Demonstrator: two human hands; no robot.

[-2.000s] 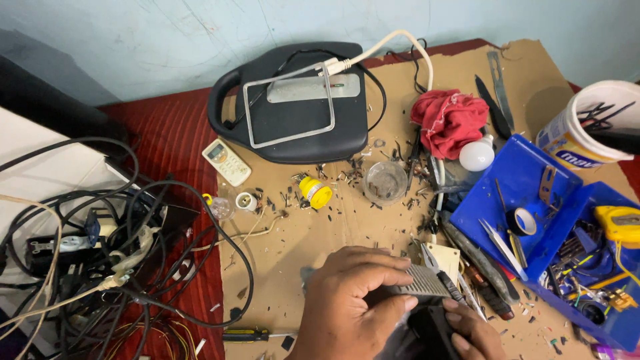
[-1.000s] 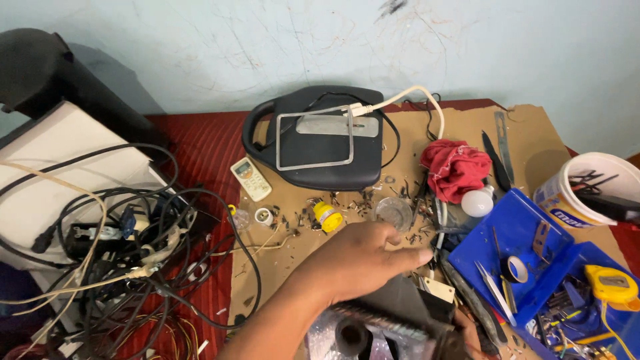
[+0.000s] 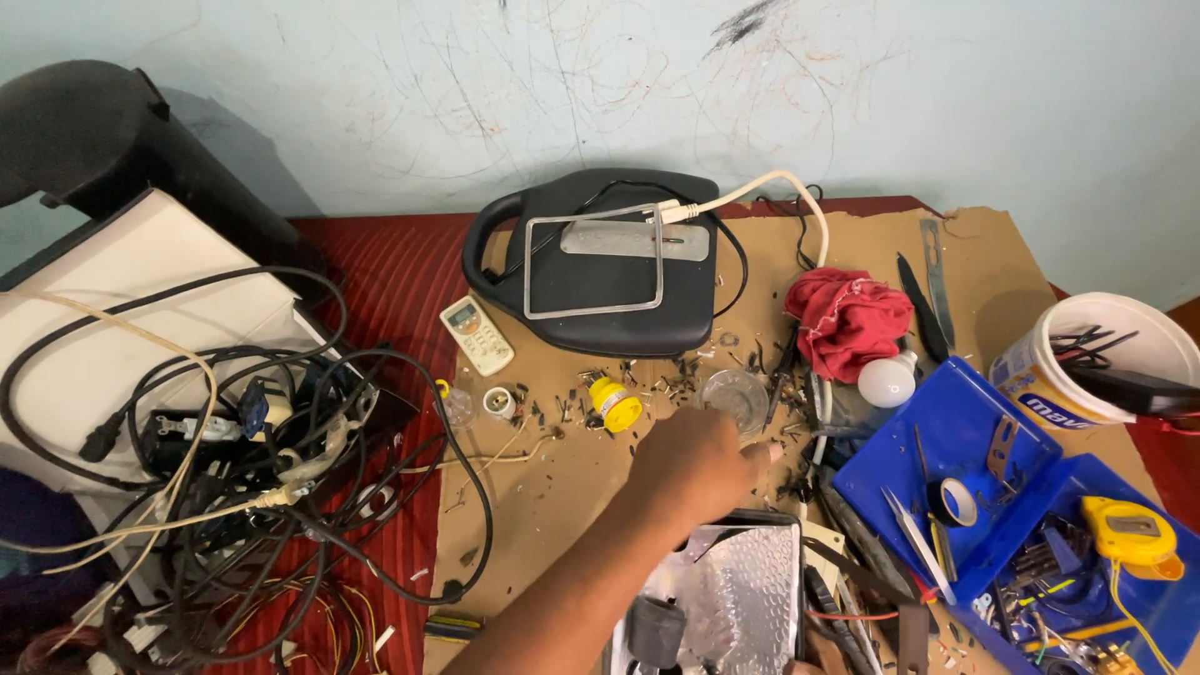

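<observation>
My left hand (image 3: 698, 459) reaches over the cardboard to a clear round dish (image 3: 734, 398) holding small bits; its fingertips are mostly hidden, so its grip cannot be told. At the bottom edge, my right hand (image 3: 825, 652) shows only in part, holding the right side of a black lamp housing (image 3: 799, 581). Inside the housing are a dimpled silvery reflector (image 3: 741, 581) and a dark cylindrical part (image 3: 655, 630). A yellow-capped part (image 3: 615, 405) and a white round socket (image 3: 499, 403) lie left of the dish.
Tangled cables (image 3: 309, 441) fill the left. Behind stands a black case (image 3: 609, 319) with a clear frame on it. To the right are a red cloth (image 3: 848, 323), a white bulb (image 3: 887, 381), blue trays (image 3: 881, 478), a yellow tape measure (image 3: 1130, 534) and a white bucket (image 3: 1031, 347).
Two seconds ago both hands were together at the dark housing; my left hand has since moved away to the clear dish. The housing's silvery inside now faces up. The view has shifted somewhat.
</observation>
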